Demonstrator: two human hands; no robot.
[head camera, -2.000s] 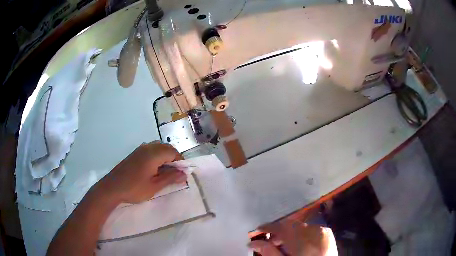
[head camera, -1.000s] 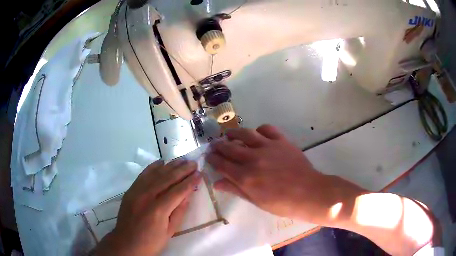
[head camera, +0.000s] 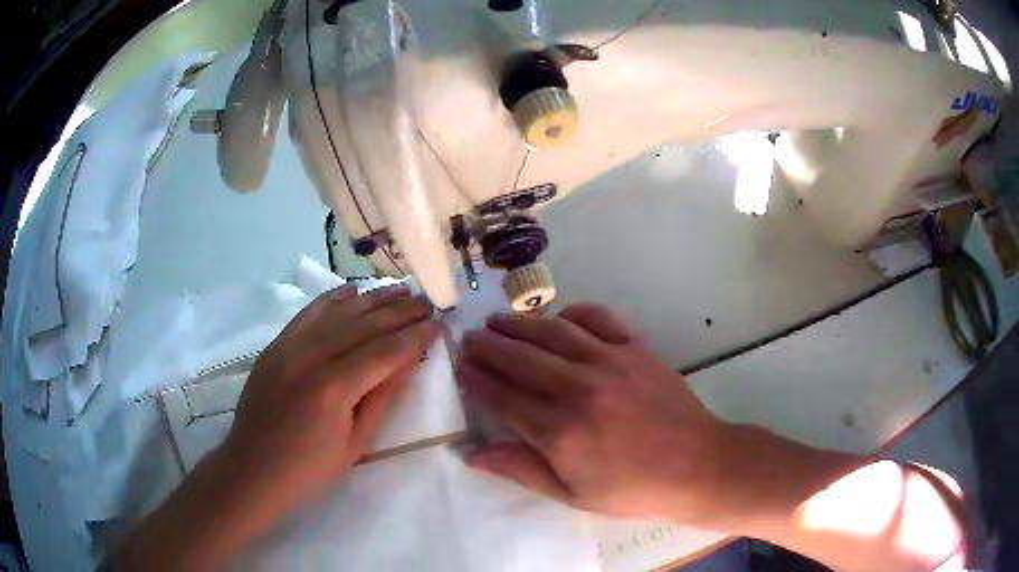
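Note:
A white fabric panel (head camera: 413, 492) with thin brown-grey lines lies on the machine table in front of the lockstitch sewing machine (head camera: 693, 78). My left hand (head camera: 335, 363) lies flat on the panel, left of the needle area, fingers together. My right hand (head camera: 570, 402) lies flat on it to the right, fingertips near the left hand's. The cloth's far edge reaches under the machine head. The machine head hides the needle and presser foot. Whether my fingers pinch the cloth or only press it cannot be seen.
White cut pieces (head camera: 106, 223) with jagged edges lie at the left of the table. Scissors with dark ring handles (head camera: 968, 302) rest at the right by the machine base. Two cream tension knobs (head camera: 545, 116) stick out from the machine face. The table's wooden edge runs along the lower right.
My right hand came from the lower right onto the panel beside my left hand. Both hands and the cloth then moved farther in toward the needle area. The camera view has shifted.

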